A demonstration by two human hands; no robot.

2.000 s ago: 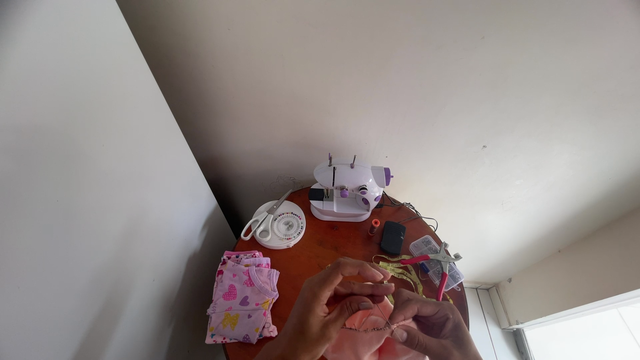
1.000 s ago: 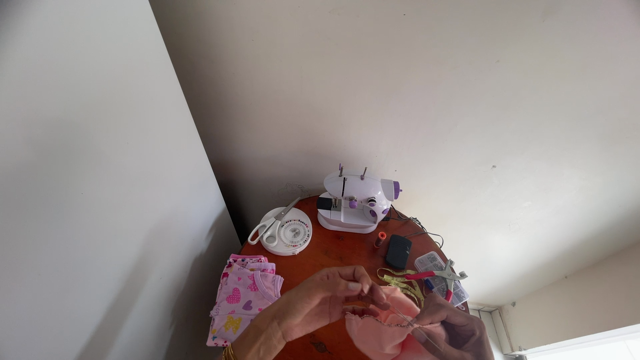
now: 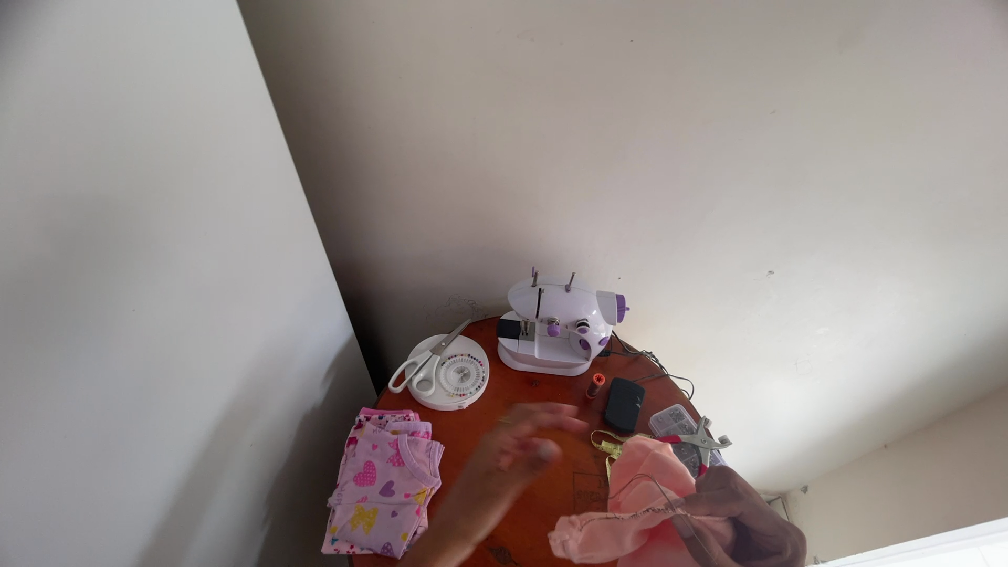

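My right hand (image 3: 740,516) grips a peach-coloured cloth (image 3: 646,472) at the lower right. A line of dark stitches runs along the cloth's folded edge, and a loop of dark thread lies over it near the fingers. To the left of the cloth my left hand (image 3: 524,453) hovers over the table, slightly blurred, its fingers apart and nothing seen between them. Whether a needle is there cannot be told.
Behind stand a mini sewing machine (image 3: 559,327), thread spool (image 3: 595,384) and black case (image 3: 624,405). White scissors (image 3: 425,370) rest on a pin wheel (image 3: 463,374). Folded printed clothes (image 3: 386,488) lie left; a tape measure (image 3: 610,449), pliers (image 3: 701,442) and plastic box (image 3: 671,421) lie right.
My left hand has let go of the cloth and moved away to the left. My right hand still holds the cloth, with more of its stitched edge in sight.
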